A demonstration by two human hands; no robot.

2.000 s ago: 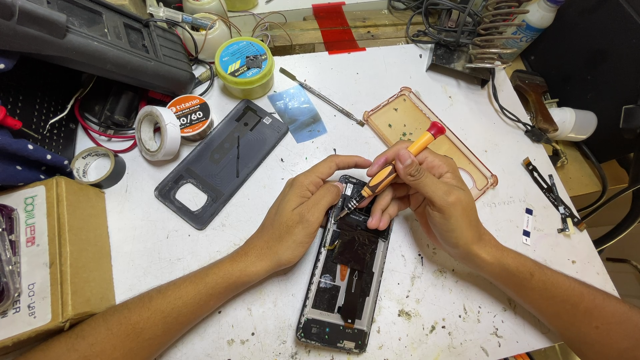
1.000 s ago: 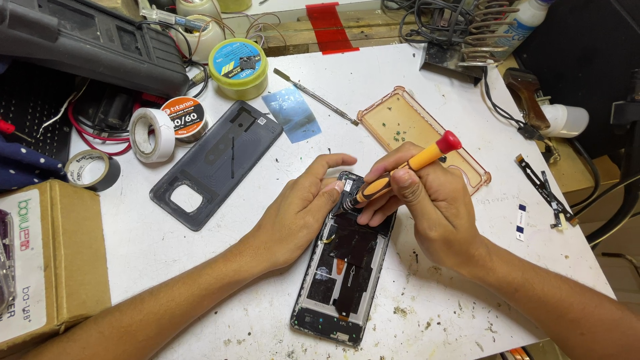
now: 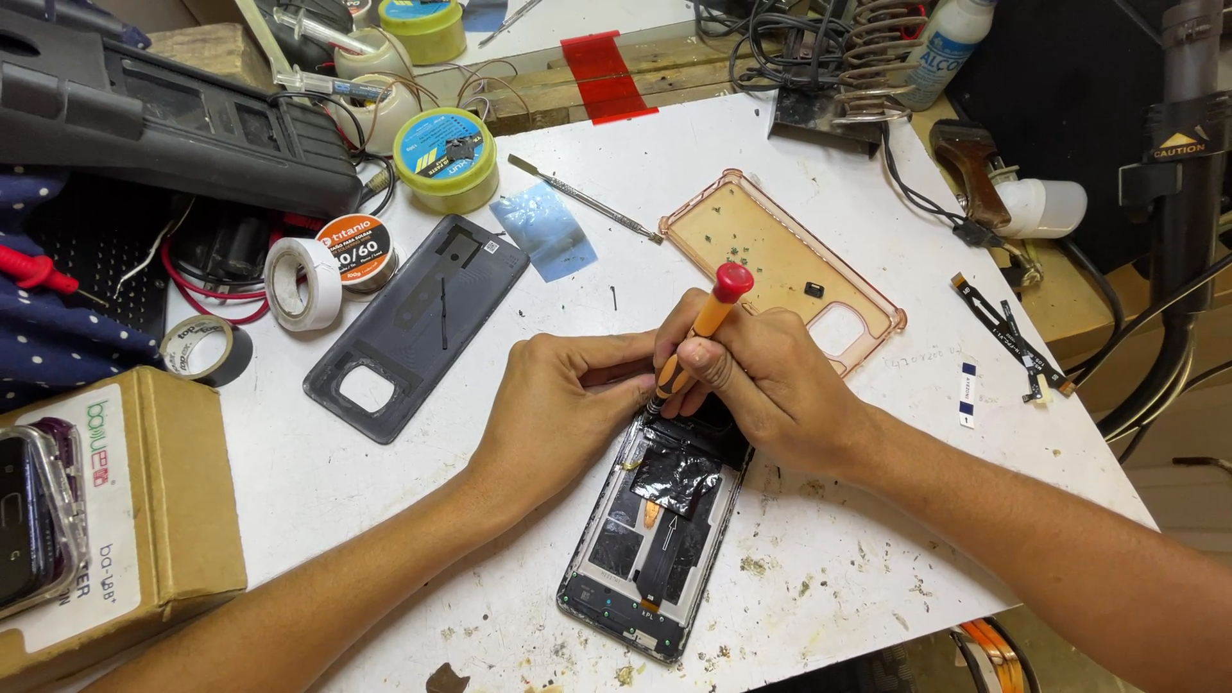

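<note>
An opened smartphone [image 3: 664,539] lies tilted on the white bench, its inner frame, black film and flex cable showing. My right hand [image 3: 770,385] is closed around a yellow screwdriver with a red cap [image 3: 714,313], whose tip points down at the phone's upper left part; the very tip is hard to see. My left hand [image 3: 558,414] rests at the phone's upper left edge, thumb and fingers close together near the screwdriver shaft; whether they pinch the phone or a small part cannot be told. The fingers hide the phone's top end. The dark back cover [image 3: 414,337] lies left of the hands.
A clear pinkish phone case [image 3: 770,250] holds tiny screws and a small part. Nearby are a metal spudger [image 3: 587,197], blue film [image 3: 546,231], a solder spool [image 3: 358,245], tape rolls [image 3: 303,284], a yellow-green tub [image 3: 446,173], flex cables [image 3: 1011,332] and a cardboard box [image 3: 183,500].
The screwdriver in my right hand has become more upright over the phone's top left. My left fingers, more spread earlier, are now drawn together beside it.
</note>
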